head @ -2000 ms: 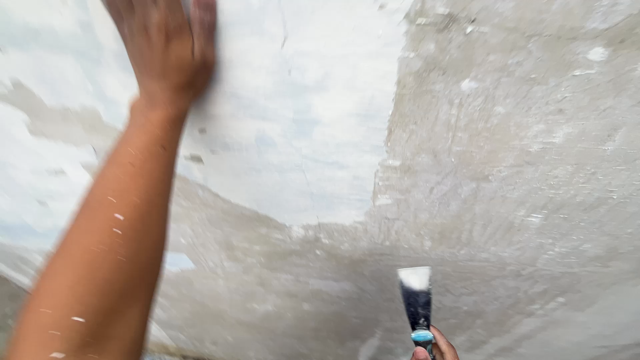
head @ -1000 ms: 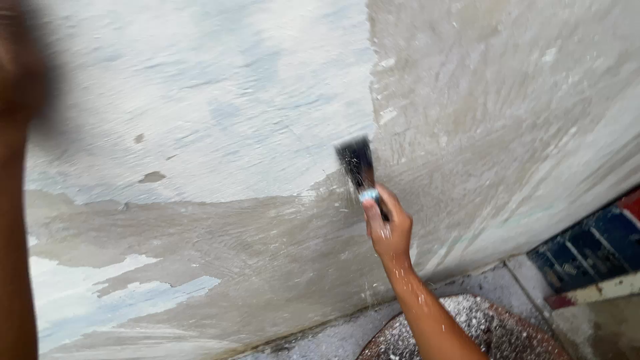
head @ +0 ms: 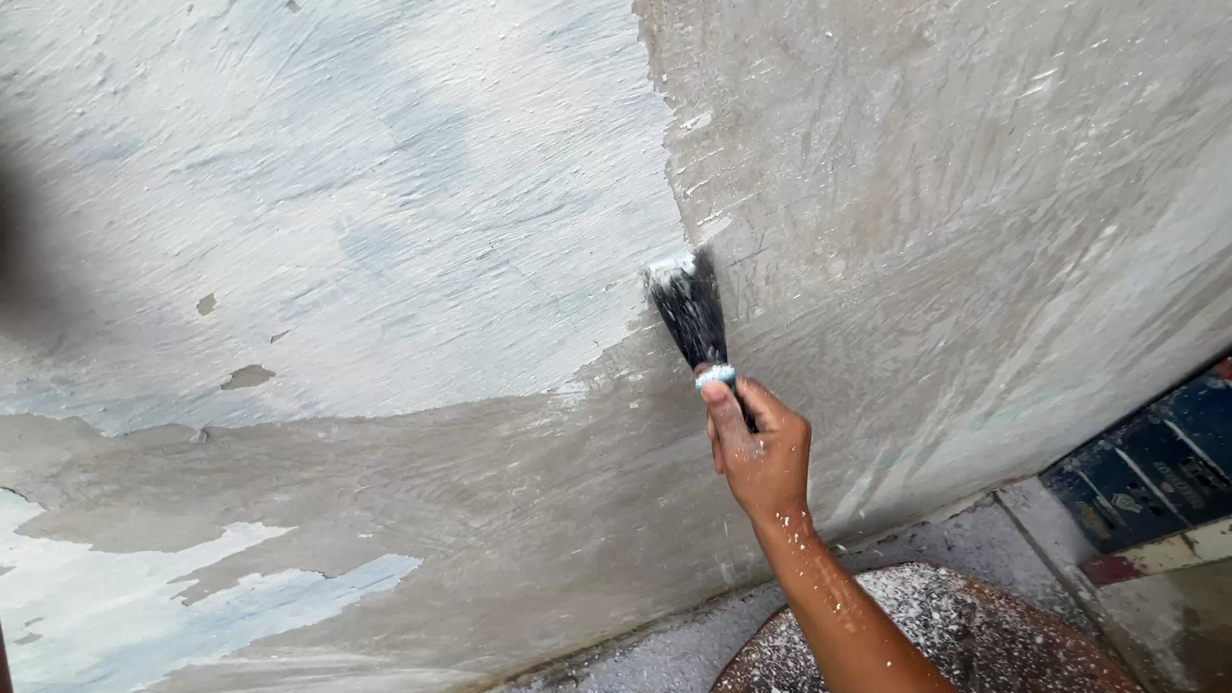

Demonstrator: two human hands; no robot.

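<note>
My right hand [head: 765, 448] is closed around the handle of a putty knife [head: 691, 313], whose dark, widening blade carries white residue at its tip. The blade is at the lower right corner of the white, flaking paint [head: 462, 212], where it borders bare grey plaster [head: 866, 192] on the wall. White flecks cling to my right wrist and forearm. At the left edge, a dark blur may be part of my left arm or hand; its fingers cannot be made out.
Below my right forearm is a round brown surface [head: 924, 616] strewn with white paint chips. A dark blue crate [head: 1150, 472] stands at the right by the foot of the wall. More loose-edged white paint [head: 125, 587] remains at the lower left.
My right hand has brought the putty knife up from the bottom of the view to the paint's edge. My left hand, seen against the wall at the upper left earlier, has mostly left the view.
</note>
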